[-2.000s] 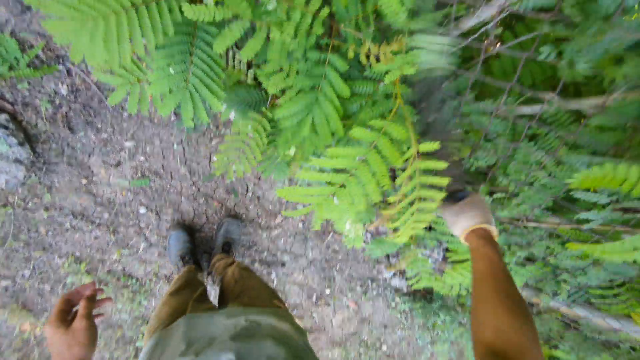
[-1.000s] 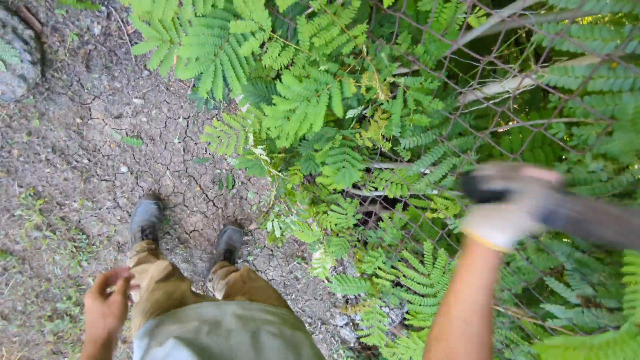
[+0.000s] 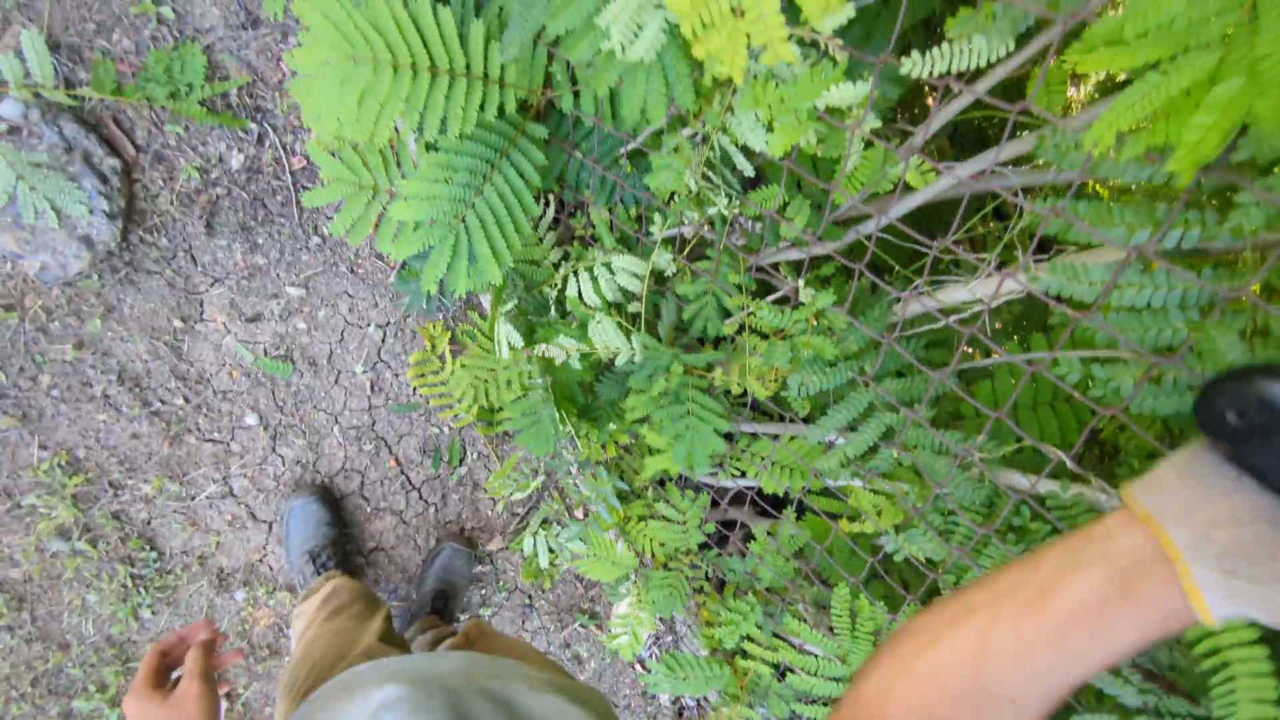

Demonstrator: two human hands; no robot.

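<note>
My right hand (image 3: 1215,530), in a pale knit work glove with a yellow-edged cuff, is at the right edge, over the foliage by the fence. It is closed on a black handle (image 3: 1240,420); the rest of that tool is outside the view. My left hand (image 3: 180,675), bare, hangs low at the left above the ground, fingers loosely curled and apart, holding nothing. Feathery green compound leaves (image 3: 470,190) spread from the top centre down beside a rusty chain-link fence (image 3: 900,380), which they partly cover.
Pale woody branches (image 3: 900,215) run behind and through the wire mesh. Cracked bare soil (image 3: 260,400) lies at the left, with a grey rock (image 3: 75,200) in the upper left. My dark shoes (image 3: 315,530) stand on the soil close to the plants.
My right hand has moved outward to the right with the handled tool. The long dark part of the tool seen one second ago is now outside the view. My left hand remains low at the left.
</note>
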